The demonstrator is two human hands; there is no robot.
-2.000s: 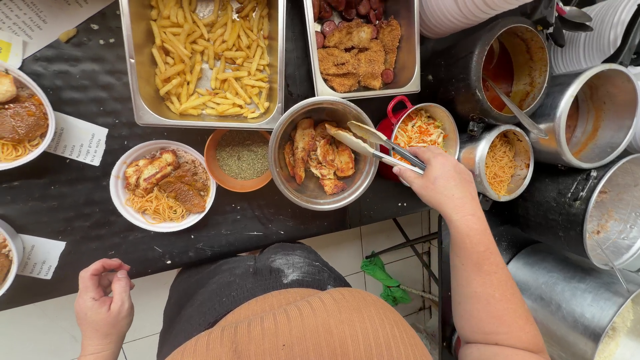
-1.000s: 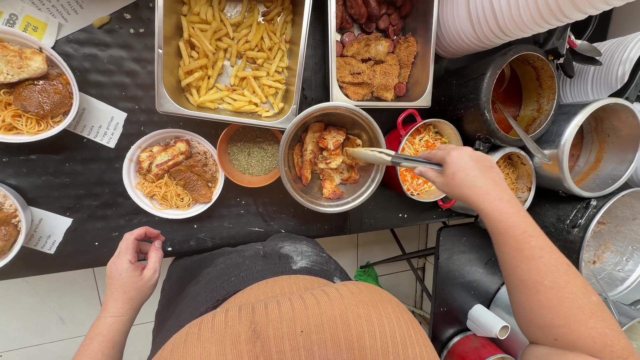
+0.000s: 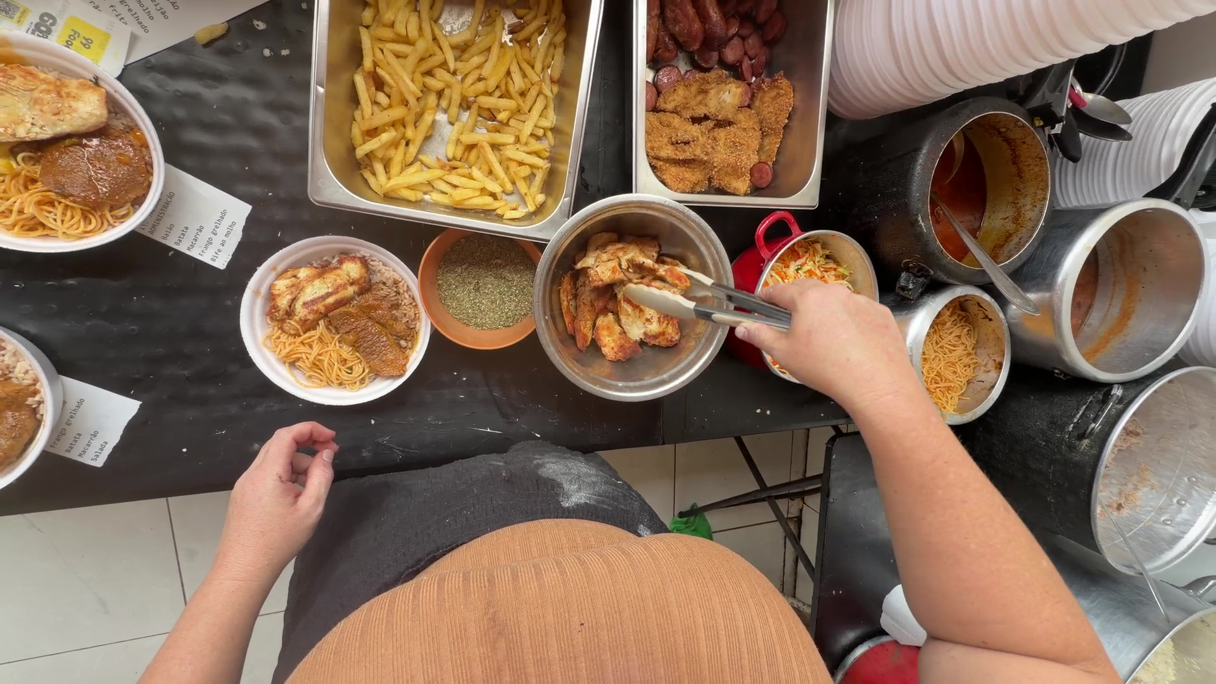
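Note:
My right hand (image 3: 836, 337) grips metal tongs (image 3: 750, 309), whose pale tips touch the grilled chicken pieces (image 3: 622, 299) in a steel bowl (image 3: 708, 366). Beside that bowl, on its left, an orange bowl holds dried green herbs (image 3: 486, 282). Further left stands a white foam bowl (image 3: 249, 313) with spaghetti, rice, a sauced steak and grilled chicken. My left hand (image 3: 285, 494) hangs near the table's front edge below the foam bowl, fingers loosely curled, holding nothing. Behind my right hand, a red pot (image 3: 774, 228) contains shredded salad.
Behind the bowls are steel trays of French fries (image 3: 456, 104) and of breaded cutlets with sausages (image 3: 731, 133). Several pots, one with spaghetti (image 3: 950, 356) and one with red sauce (image 3: 959, 204), crowd the right. Foam bowl stacks (image 3: 1007, 47) stand behind. More filled bowls (image 3: 157, 142) and paper slips lie left.
The tongs have gone from above the bowl's right side, two seconds ago, down onto the chicken. My left hand remains low and empty near the table edge.

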